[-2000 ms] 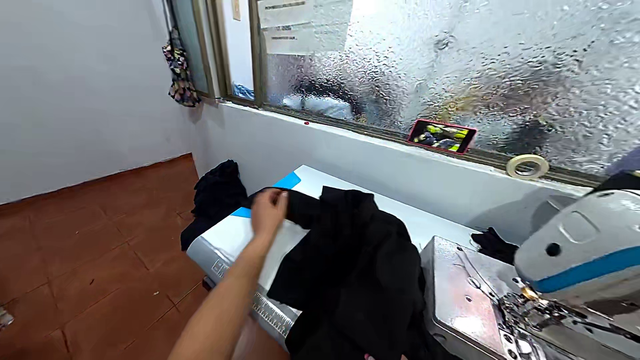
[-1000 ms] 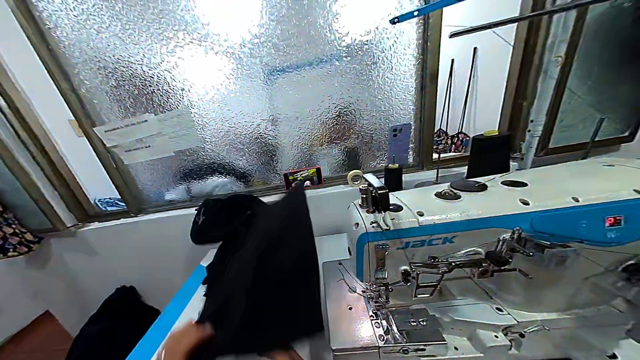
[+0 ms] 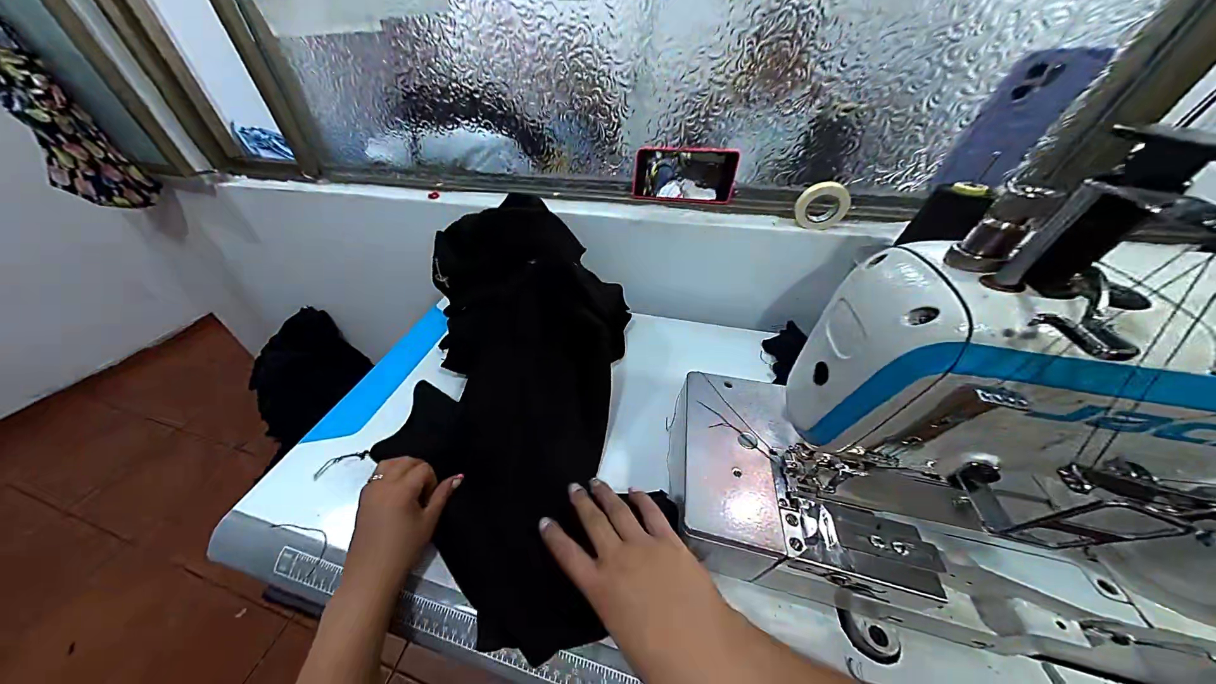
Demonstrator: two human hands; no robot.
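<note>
Black fabric pieces [image 3: 532, 399] lie spread lengthwise on the white sewing table [image 3: 655, 361], bunched at the far end and hanging a little past the front edge. My left hand [image 3: 404, 503] pinches the left edge of the black cloth between thumb and fingers, beside some loose threads. Flat on the right part of the cloth rests my right hand [image 3: 627, 560], its fingers spread. Just to the right stands the industrial sewing machine [image 3: 950, 380], a Jack, with its metal bed plate [image 3: 736, 465] near my right fingertips.
Another black cloth heap [image 3: 309, 380] is beyond the table's left edge. A phone [image 3: 686, 176] and a roll of tape [image 3: 822, 205] are on the window ledge. A black scrap [image 3: 785, 350] lies behind the machine bed. A ruler strip [image 3: 437, 617] runs along the front edge.
The black cloth, raised in front of the window a second ago, now lies flat along the table. My right hand has come down onto it. The view has swung down and left.
</note>
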